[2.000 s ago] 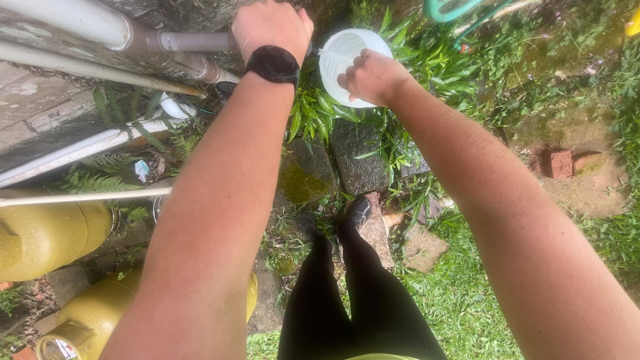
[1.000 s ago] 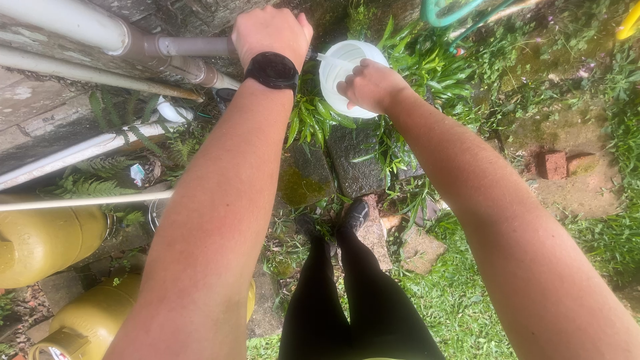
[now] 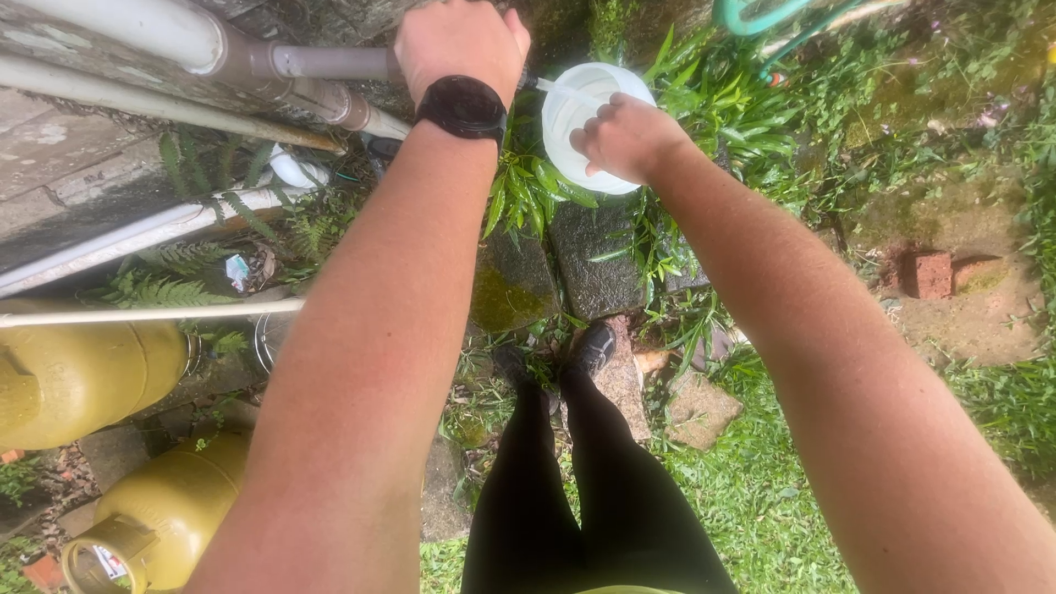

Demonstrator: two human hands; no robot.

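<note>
My left hand (image 3: 462, 45), with a black watch on its wrist, is at the top, closed around the end of a pipe; its fingers and what they grip are mostly hidden. Beside it, a stream of water (image 3: 569, 89) runs from a dark outlet into a translucent white plastic container (image 3: 565, 124). My right hand (image 3: 623, 136) is over the container's right side, its fingers curled at the rim or handle; which of the two I cannot tell.
White and grey pipes (image 3: 330, 63) run along the wall at the upper left. Two yellow gas cylinders (image 3: 181, 495) lie at the lower left. Leafy plants (image 3: 726, 107), a green hose (image 3: 747, 21), stone slabs (image 3: 596, 264) and a brick piece (image 3: 932, 275) are around my feet and to the right.
</note>
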